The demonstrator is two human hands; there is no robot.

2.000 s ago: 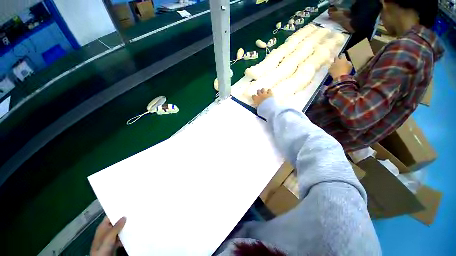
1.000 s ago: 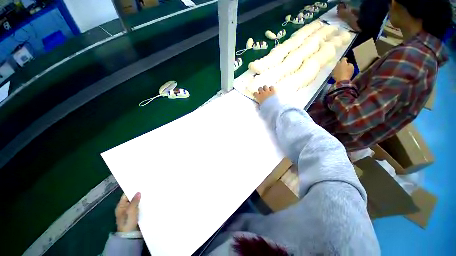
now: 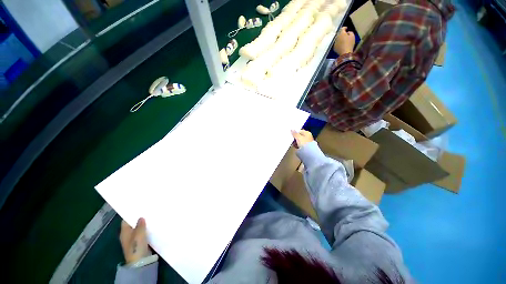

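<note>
A large plain white board (image 3: 200, 172) lies in front of me, its far end near the upright post and its left corner over the belt's edge. My left hand (image 3: 135, 241) grips its near left edge, thumb on top. My right hand (image 3: 301, 138) holds its right edge near the far right corner, thumb on top and fingers partly hidden. No slits can be seen on the board.
A white post (image 3: 206, 44) stands at the board's far end. Cream pieces (image 3: 294, 39) lie in rows beyond it. A striped body with a cord loop (image 3: 172, 90) lies on the green belt (image 3: 111, 130). A person in a plaid shirt (image 3: 383, 61) sits right, near open cartons (image 3: 405, 158).
My right hand has moved from the board's far end near the cream pieces to its right edge. The view has shifted, and the belt pieces appear further left.
</note>
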